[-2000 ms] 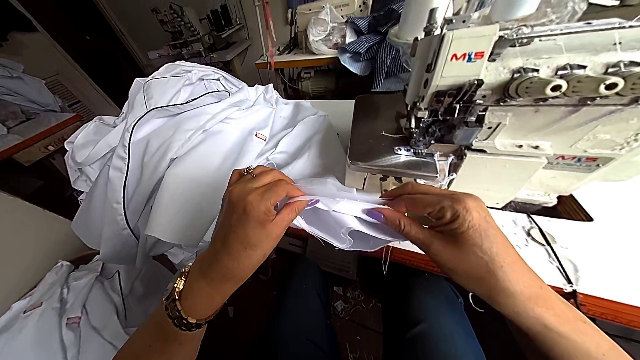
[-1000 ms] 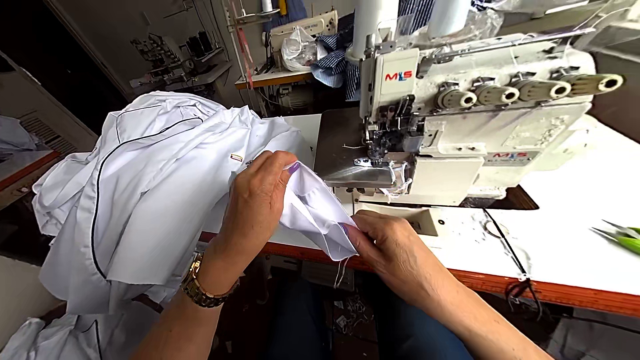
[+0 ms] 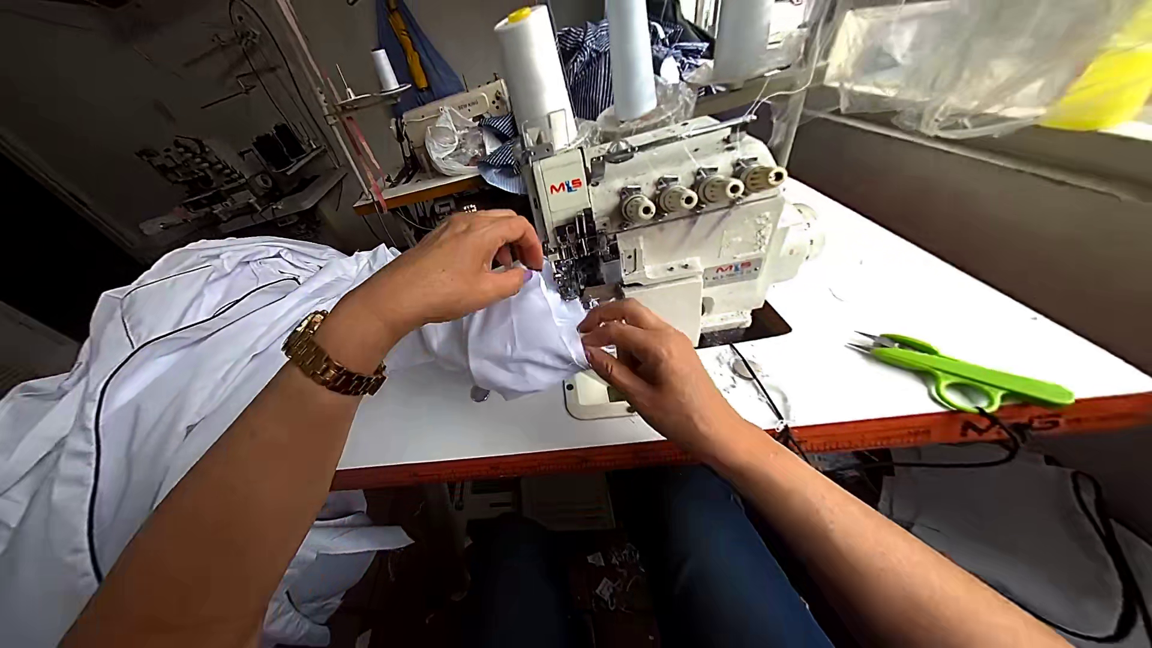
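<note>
A white overlock sewing machine (image 3: 666,225) stands on the table. White fabric (image 3: 522,337) lies at its needle and presser foot area. My left hand (image 3: 468,265), with a gold-coloured watch (image 3: 331,355) on the wrist, pinches the top edge of this fabric between thumb and fingers, left of the needle area. The fingers of my right hand (image 3: 643,360) grip the fabric's right edge just in front of the machine. A large heap of white cloth with dark piping (image 3: 207,351) spreads to the left. The fabric edge under the foot is mostly hidden.
Green-handled scissors (image 3: 972,369) lie at the right, with green thread snips beside them. A black cord (image 3: 765,391) hangs over the red table edge (image 3: 540,469). Tall thread cones (image 3: 537,76) stand behind the machine. Another sewing machine (image 3: 450,112) is at the back.
Both hands have brought the fabric from in front of the table edge up to the machine's needle area. The view has shifted to the right, bringing the scissors fully into sight.
</note>
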